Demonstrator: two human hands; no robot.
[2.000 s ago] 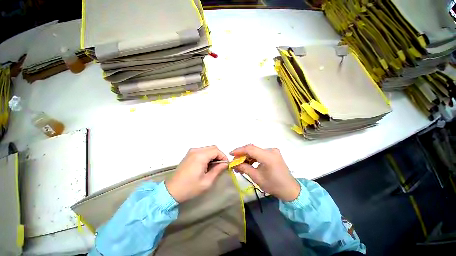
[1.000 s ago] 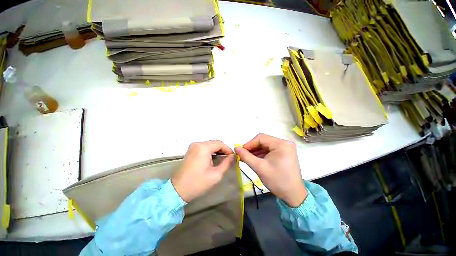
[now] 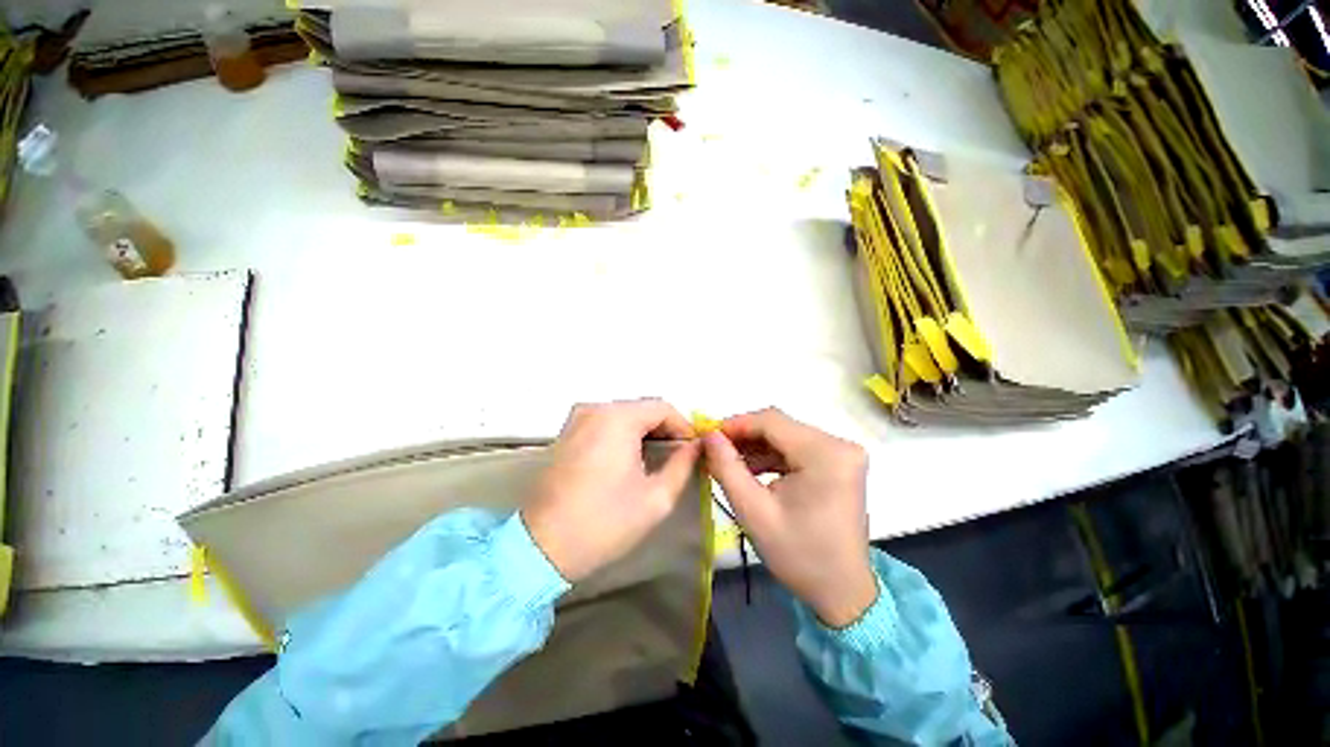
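A taupe bag body [image 3: 423,543] with yellow edges lies at the front table edge, its lower part hanging toward me. My left hand [image 3: 613,482] pinches its upper right corner. My right hand [image 3: 795,504] pinches the short yellow binding tail [image 3: 705,425] at the same corner, fingertips nearly touching those of my left hand. The fingertips hide most of the tail. A black cord [image 3: 745,562] hangs below my right hand; what it is attached to is hidden.
Bag stacks stand at the back [image 3: 503,110], at the right [image 3: 1021,277] and at the far right [image 3: 1152,161]. A bottle with amber liquid [image 3: 129,238] and a white work board [image 3: 124,423] are at the left. Yellow scraps lie near the back stack.
The yellow tail, earlier spread out between the hands, is now mostly covered by the fingertips. The hands have drawn closer together at the corner. The camera view has shifted.
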